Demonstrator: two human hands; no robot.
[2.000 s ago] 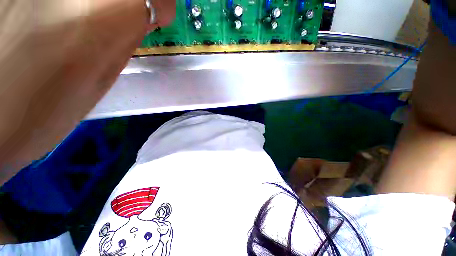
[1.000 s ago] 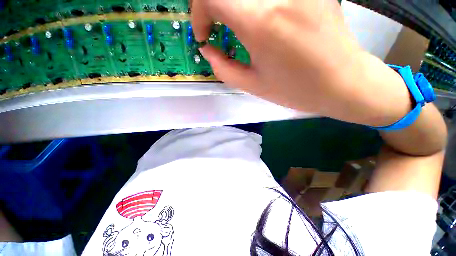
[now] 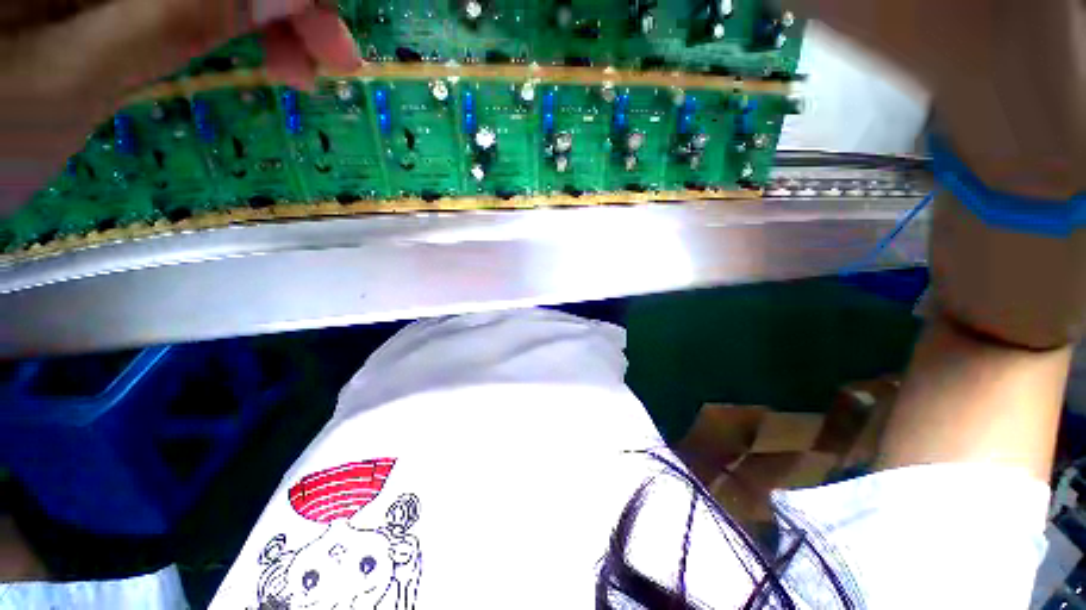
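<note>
The green PCB panel (image 3: 512, 134) lies on the conveyor, with tan strips along its near edge and middle. Upright blue components (image 3: 382, 107) stand one per small circuit. Silvery round-topped capacitors (image 3: 563, 148) stand on the right-hand circuits of the near row. My left hand (image 3: 304, 42) is over the panel's upper left, blurred and cut off by the top edge; its fingertips are close together, and I cannot tell if they hold anything. My right hand is past the top edge at the upper right; only the forearm with the blue wrist strap shows.
The silver conveyor rail (image 3: 465, 262) runs across in front of my body. The conveyor chain (image 3: 846, 185) shows right of the panel, with a thin blue cord (image 3: 896, 238) near it. Below are a blue plastic crate (image 3: 89, 441) at left and cardboard boxes (image 3: 762, 453) at right.
My right hand was over the panel a second ago with its fingertips at a circuit; it has moved up and right out of view. My left hand has come in at the upper left.
</note>
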